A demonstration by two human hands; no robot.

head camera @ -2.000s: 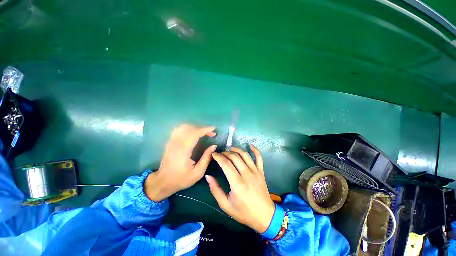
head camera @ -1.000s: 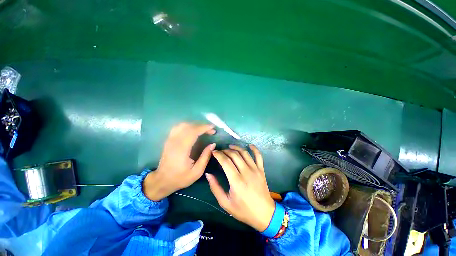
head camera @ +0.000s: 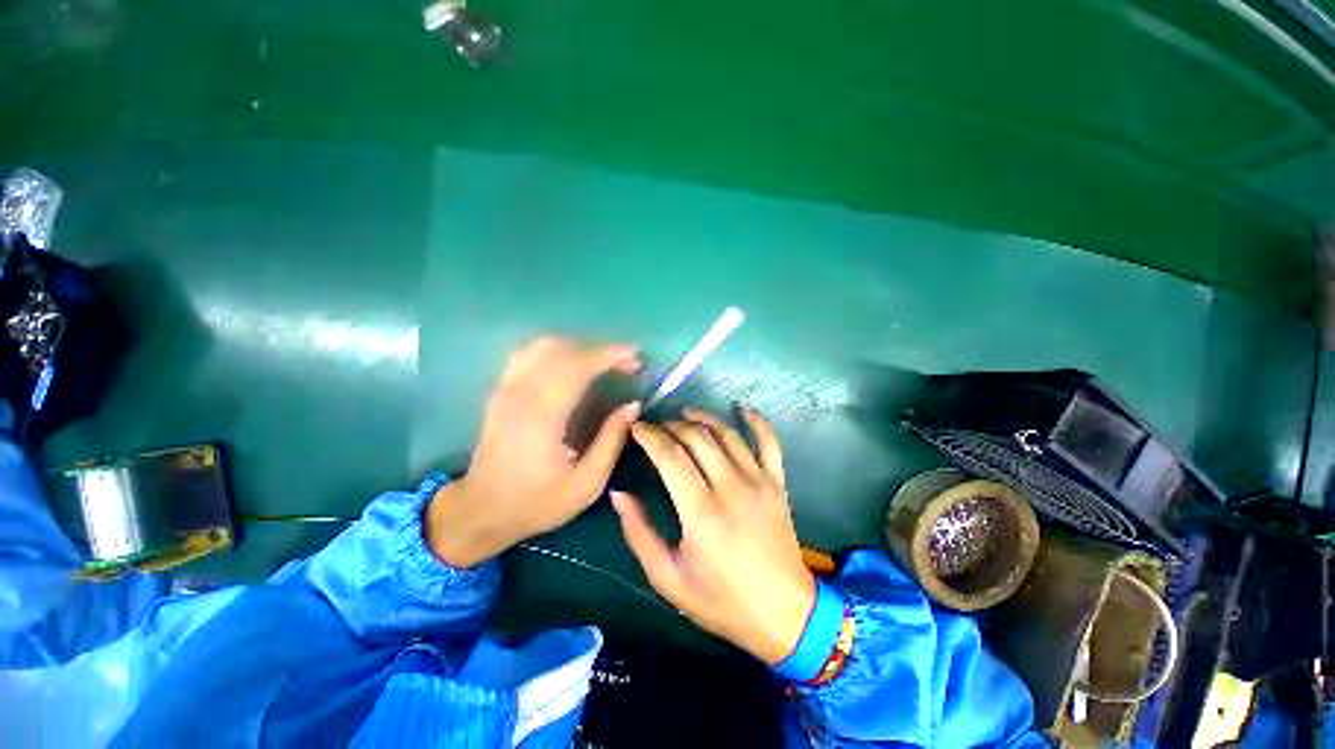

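A thin white strip-like tool (head camera: 700,356), perhaps tweezers, slants up and right between my hands. Its dark lower end meets the fingertips. My left hand (head camera: 530,451) is bare, with thumb and forefinger apart; its thumb tip is at the tool's lower end. My right hand (head camera: 728,539) is bare, palm down, with fingers spread; its forefinger tip is close to my left thumb. Whether either hand grips the tool is unclear. A thin solder wire (head camera: 578,561) runs behind my left wrist from the solder spool (head camera: 111,512) at left.
Right: tan pot (head camera: 914,530) with metal bits, black fume fan (head camera: 1047,424), worn holder box (head camera: 1042,615) and dark station boxes (head camera: 1271,600). Left: dark container (head camera: 88,344) with small parts, clear plastic (head camera: 30,205). A small glassy part (head camera: 466,32) lies on the green belt (head camera: 820,110).
The white tool has turned from near upright, through a left slant, to a right slant. The view has shifted slightly; the belt part appears farther left and up. My hands keep nearly the same pose.
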